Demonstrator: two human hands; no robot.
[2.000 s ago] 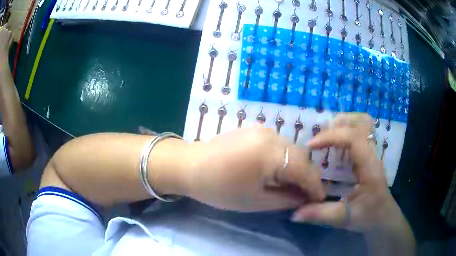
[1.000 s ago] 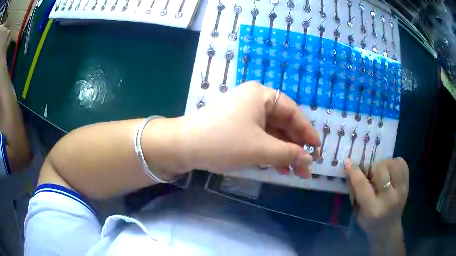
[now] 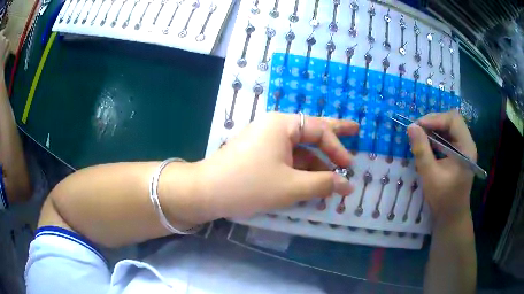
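Observation:
My left hand (image 3: 270, 166) is over the lower left of the white foam board (image 3: 238, 129), pinching a small shiny metal piece (image 3: 343, 172) between thumb and fingertip. My right hand (image 3: 445, 155) holds slim silver tweezers (image 3: 454, 148), their tips pointing left over the blue patterned film (image 3: 368, 86). The tweezer tips are slightly apart, with no piece clearly visible between them. Rows of bar-shaped metal pieces (image 3: 381, 196) with round ends stand on the board and show through the film. My left hand hides part of the lower rows.
A second white board (image 3: 143, 35) with similar pieces lies at upper left. The table top (image 3: 115, 103) is dark green and glossy, with a yellow strip (image 3: 39, 77) at left. Another person's arm (image 3: 12, 132) is at the left edge. Crumpled clear plastic (image 3: 503, 51) is at upper right.
My right hand has moved from the board's lower right edge up to the blue film, and the tweezers now show clearly. My left hand still pinches the small piece. The board appears lower in the view.

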